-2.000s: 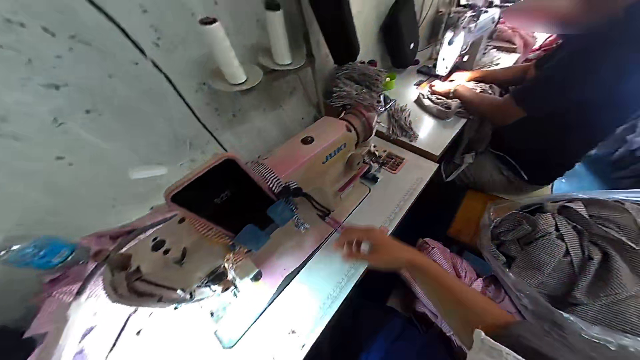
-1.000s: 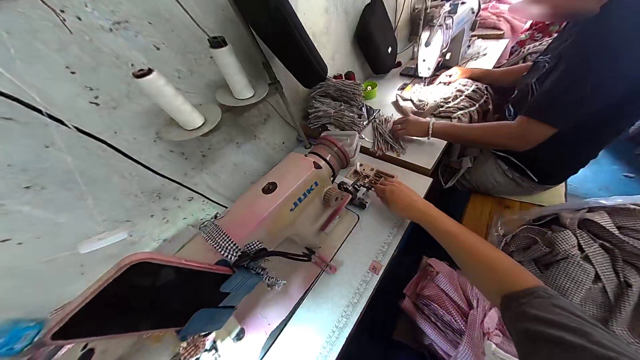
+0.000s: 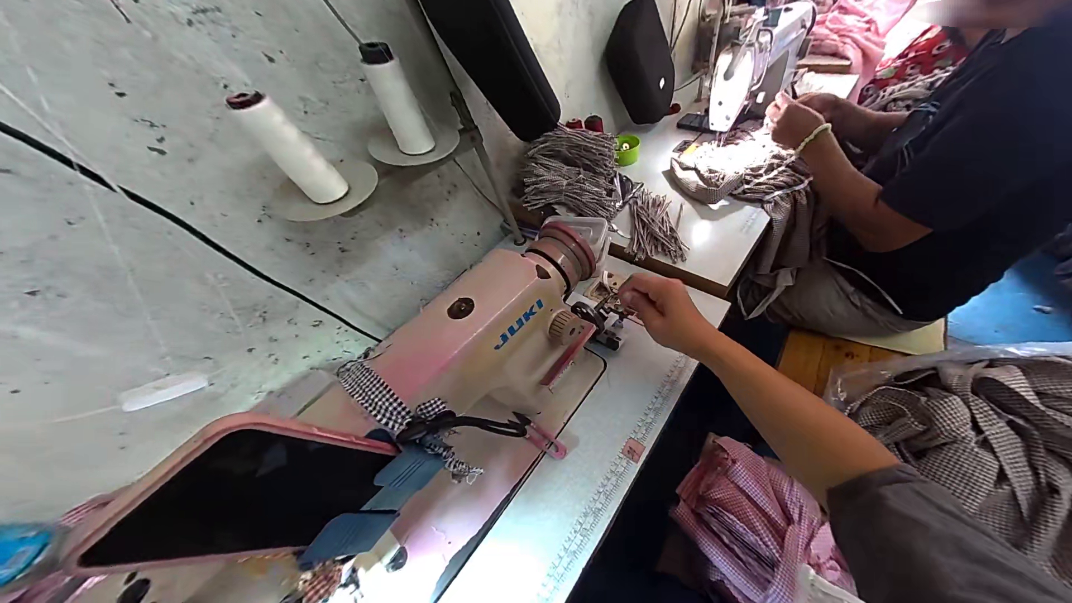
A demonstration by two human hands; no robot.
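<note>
My right hand (image 3: 662,311) reaches in from the lower right, thumb and fingers drawn together beside the small metal bobbin winder (image 3: 605,322). Whether a small thing is between the fingertips cannot be made out. The winder sits on the white sewing table (image 3: 624,419), at the handwheel end of a pink and cream Juki sewing machine (image 3: 469,318). A checked cloth strip (image 3: 377,394) and a black cord are tied about the machine's arm, with a small pink tool (image 3: 546,439) hanging from the cord. My left hand is not in view.
A pink-cased phone (image 3: 243,494) in a blue holder stands at lower left. Two white thread cones (image 3: 289,149) are by the wall. Bundled strips (image 3: 569,172) lie beyond the machine. A co-worker (image 3: 971,184) handles checked cloth (image 3: 737,167). Pink cloth (image 3: 745,519) and bagged cloth (image 3: 971,427) lie right.
My right hand has moved from the machine's front to the bobbin winder. Its fingers are now lifted slightly nearer the handwheel. The co-worker's hands have come up off the cloth. The view has shifted.
</note>
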